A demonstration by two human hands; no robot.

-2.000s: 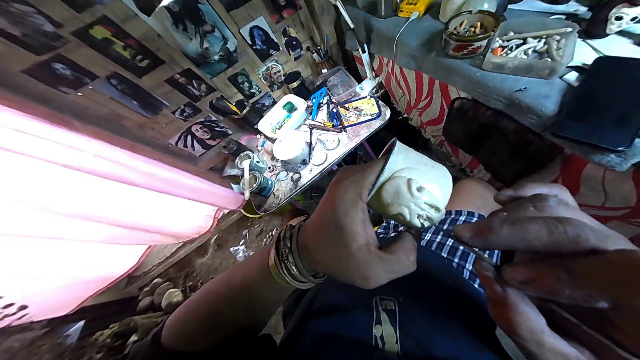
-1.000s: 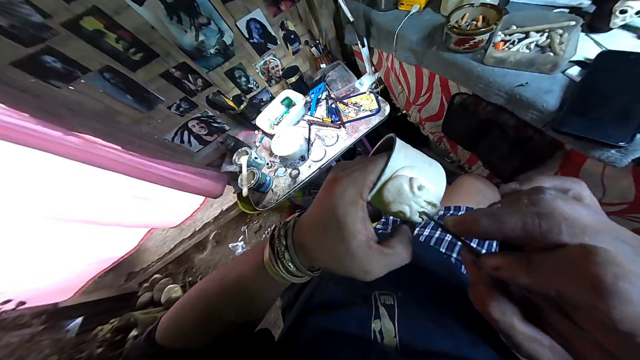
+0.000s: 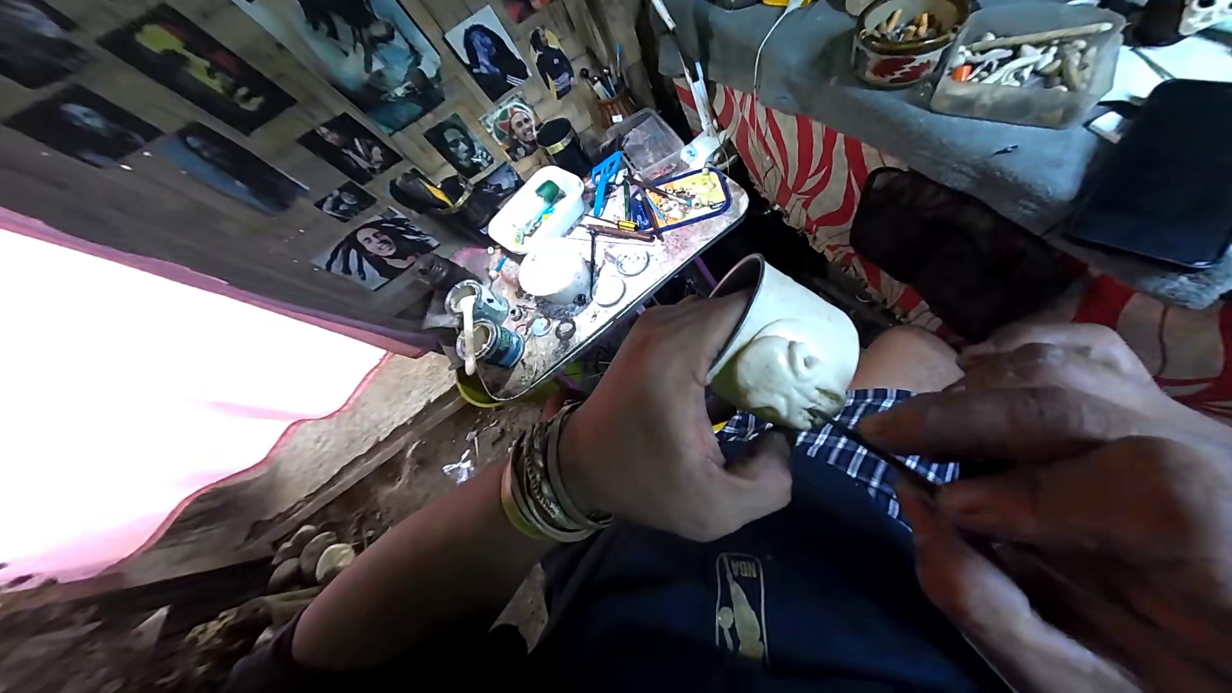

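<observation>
My left hand (image 3: 683, 433), with several bangles at its wrist, grips a pale cup (image 3: 804, 313) by its rim and side, the dark opening tilted toward the upper left. On the cup's outer wall is a raised whitish relief (image 3: 784, 377), skull-like in shape, of a clay-like material. My right hand (image 3: 1049, 462) holds a thin dark modelling tool (image 3: 871, 446) between thumb and fingers. The tool's tip meets the lower right edge of the relief. Part of the tool is hidden behind the fingers.
A small cluttered table (image 3: 674, 252) ahead holds a white plastic tub (image 3: 539, 207), a white round container (image 3: 555, 271), open tins (image 3: 496, 344) and tools. At upper right, a cloth-covered surface bears a clear box of pale pieces (image 3: 1028, 72), a patterned tin (image 3: 905, 48) and a dark flat object (image 3: 1160, 173).
Two seconds ago the tool was held lower, off the relief; my right hand has since brought its tip up to the relief's lower edge. My left hand keeps its hold on the cup.
</observation>
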